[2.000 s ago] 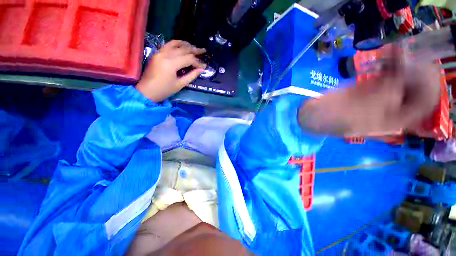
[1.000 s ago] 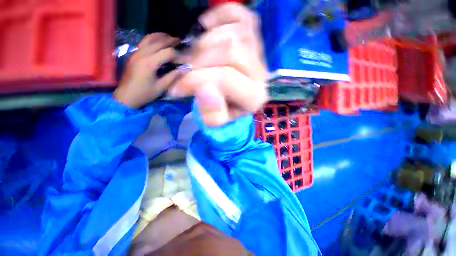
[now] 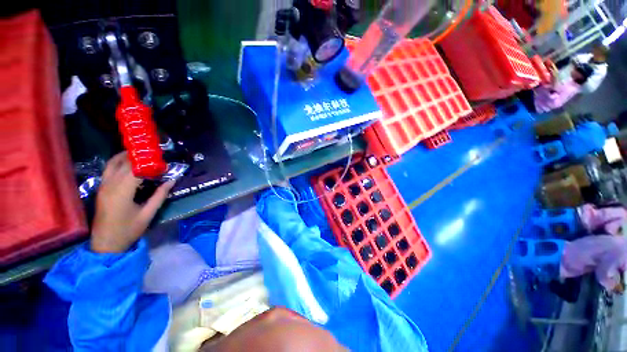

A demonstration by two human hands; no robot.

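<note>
My left hand (image 3: 122,206) is at the front of the black test fixture (image 3: 206,168), its fingertips partly hidden behind the ribbed red grip of the toggle clamp (image 3: 141,134). Its thumb is beside a small shiny piece (image 3: 176,171); whether it grips anything cannot be told. My right sleeve (image 3: 292,220) reaches to the bench edge, but my right hand is not visible. A red compartment tray (image 3: 335,221) with dark round units in its pockets sits lower, right of the sleeve.
A red tray stack (image 3: 34,137) stands at the left bench edge. A blue box (image 3: 302,103) with a regulator gauge (image 3: 328,48) and thin tubing is right of the fixture. More red trays (image 3: 419,89) stand beyond. People (image 3: 570,82) and blue stools (image 3: 536,251) are far right.
The view has shifted, showing the clamp and its red grip. My right hand, blurred in front of the fixture one second ago, is out of sight. My left hand remains at the fixture.
</note>
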